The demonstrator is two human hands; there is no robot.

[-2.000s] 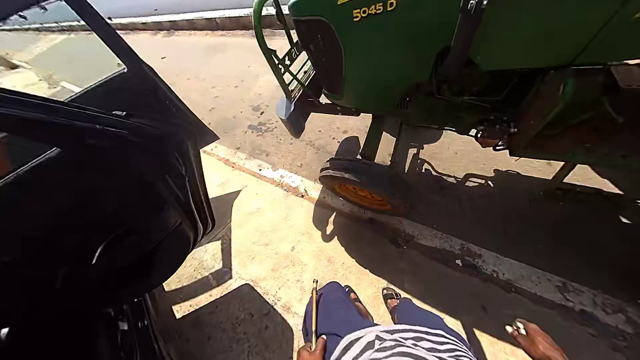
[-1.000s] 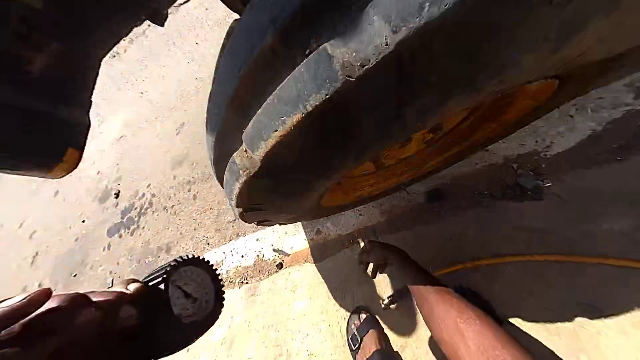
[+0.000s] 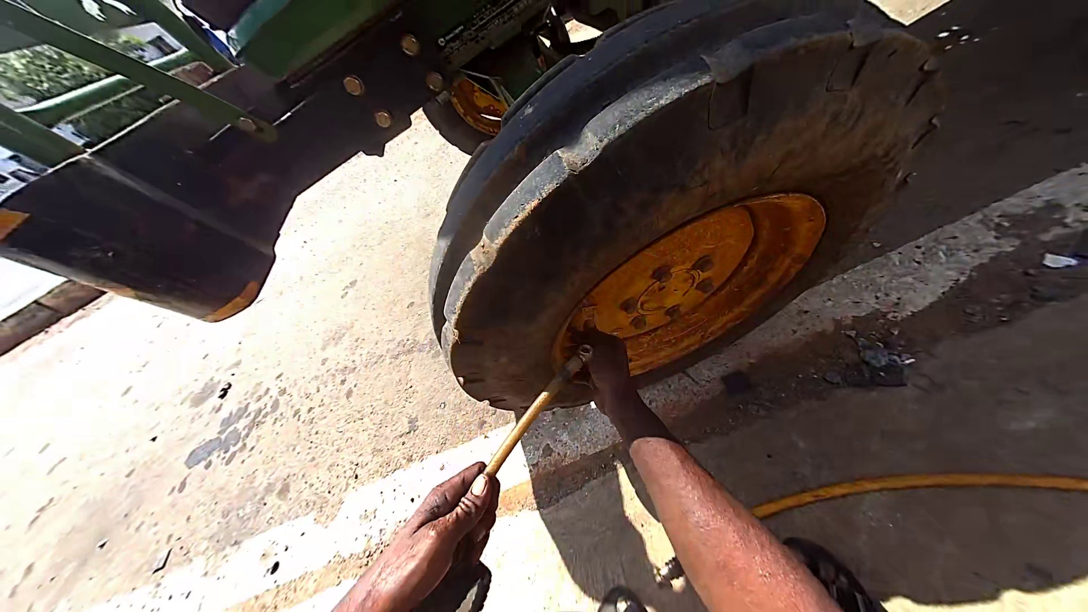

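A tractor's front wheel, a worn rubber tire [image 3: 527, 280] around an orange metal rim [image 3: 782, 225], fills the upper middle. My left hand [image 3: 455, 514] grips a yellow hose [image 3: 531, 422] whose metal end fitting [image 3: 582, 355] points up at the rim's lower left edge. My right hand [image 3: 602, 361] is at that edge beside the fitting, in shadow; its fingers and anything in them are hidden. A round black part, perhaps the gauge, shows partly below my left hand. Another metal fitting [image 3: 670, 571] is partly visible by my right forearm.
The tractor's dark front frame [image 3: 170, 195] and green bars [image 3: 144, 68] hang at upper left. A yellow hose [image 3: 918, 483] runs along the ground at right. Dark debris [image 3: 880, 361] lies beside the pale curb line. My sandaled foot shows at the bottom edge.
My left hand held a round black-rimmed gauge at lower left; it now grips the yellow hose near the wheel. My right hand has moved up to the rim. The view has shifted strongly.
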